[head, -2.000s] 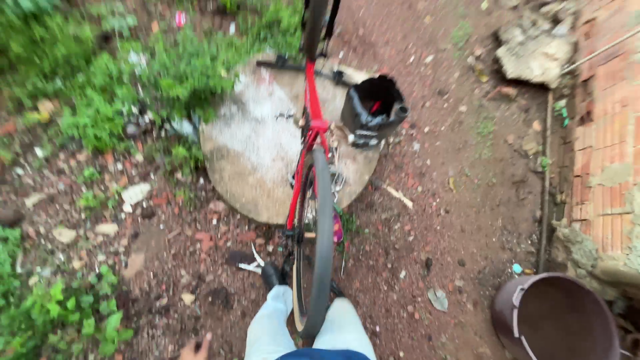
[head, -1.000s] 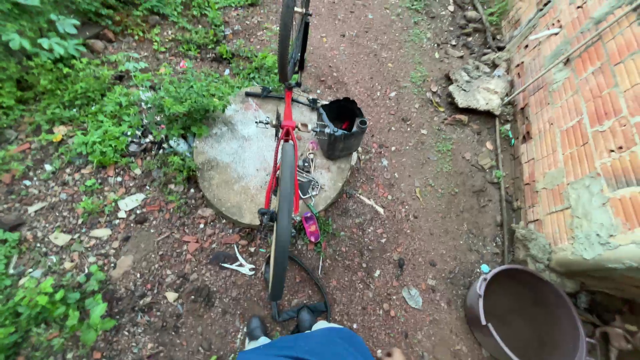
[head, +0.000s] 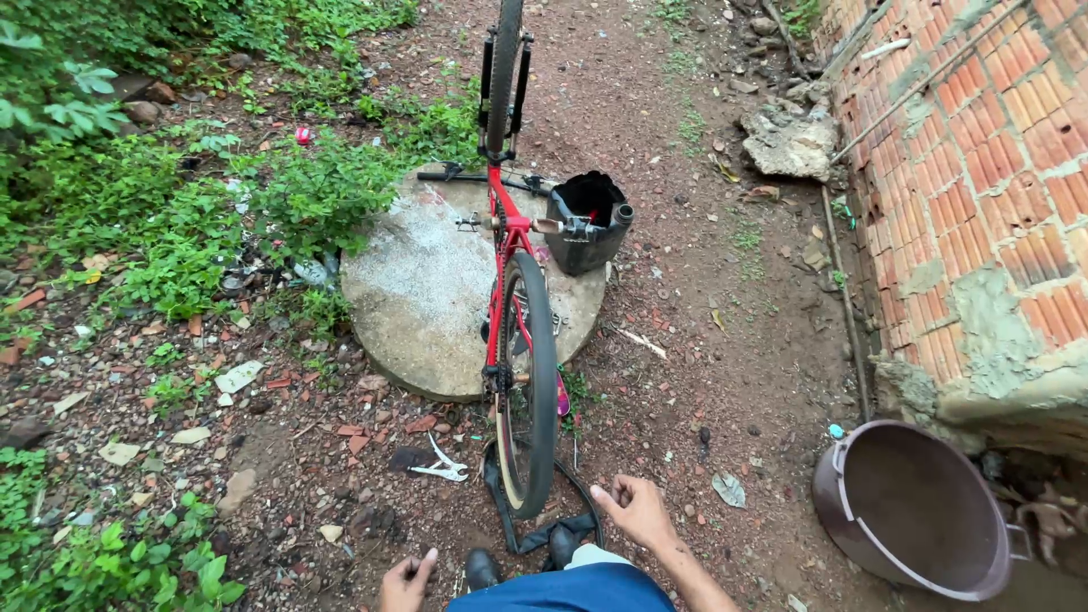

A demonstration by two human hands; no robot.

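A red bicycle (head: 507, 223) stands upside down on a round concrete slab (head: 416, 297), its handlebar resting there. Its near wheel (head: 541, 382) points toward me, with the tire partly off the pale rim at the lower left. My right hand (head: 636, 508) is just right of that wheel, fingers curled, holding nothing. At the bottom edge my left hand (head: 410, 581) is empty too, thumb apart from the fingers. A black inner tube (head: 586, 501) lies on the ground around the wheel's foot, by my shoes. Locking pliers (head: 442, 467) lie left of the wheel.
A cut black plastic container (head: 586, 242) stands on the slab's right side. The large brown tub (head: 918, 510) is at the lower right, beside a brick wall (head: 994, 187). Green plants (head: 170, 229) and rubble lie left. A concrete chunk (head: 790, 144) sits near the wall.
Both hands have come into fuller view at the bottom; one second ago only a bit of the right one showed. The bicycle has stayed on the slab. The view has shifted.
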